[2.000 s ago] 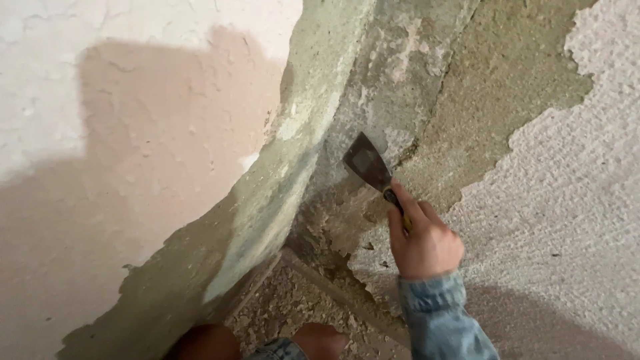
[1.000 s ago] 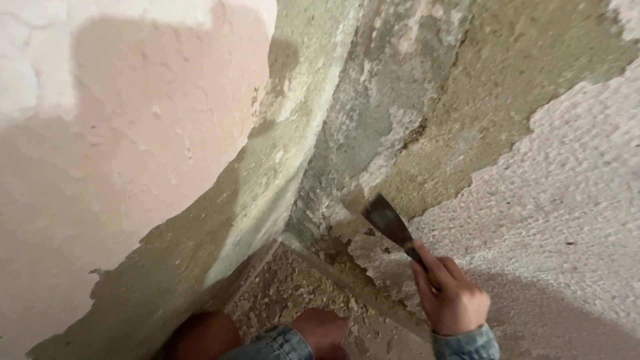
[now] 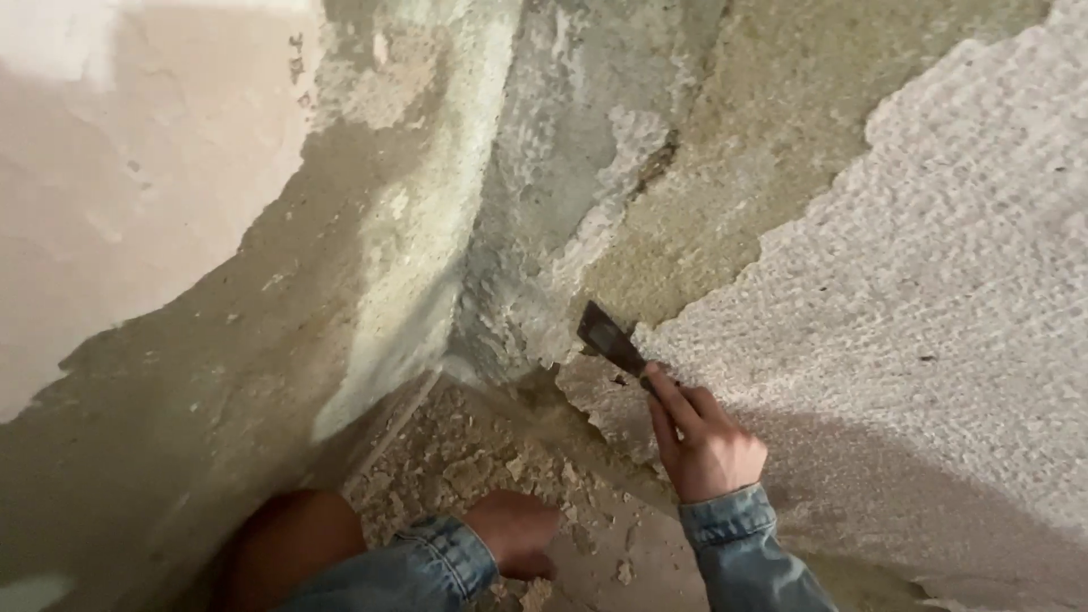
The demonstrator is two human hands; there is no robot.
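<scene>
My right hand [image 3: 710,442] grips the handle of a putty knife [image 3: 610,337], its dark blade pointing up and left. The blade lies at the lower edge of the bare greenish plaster [image 3: 671,255], beside the ragged border of the white textured wall coating [image 3: 918,280]. Low in the view, my left hand [image 3: 514,531] is over the debris-strewn floor, its fingers bent and seemingly holding nothing; whether they are fully closed is unclear. Both wrists are in denim sleeves.
Two walls meet at a corner [image 3: 446,361] above the floor. Flakes of loose coating [image 3: 476,472] cover the floor there. Pale paint [image 3: 153,187] remains on the left wall above a bare patch. A bent knee [image 3: 297,544] is at the lower left.
The putty knife, in my right hand, has moved down the right wall toward the border of the textured coating. More of my left hand and sleeve shows now. The view has shifted.
</scene>
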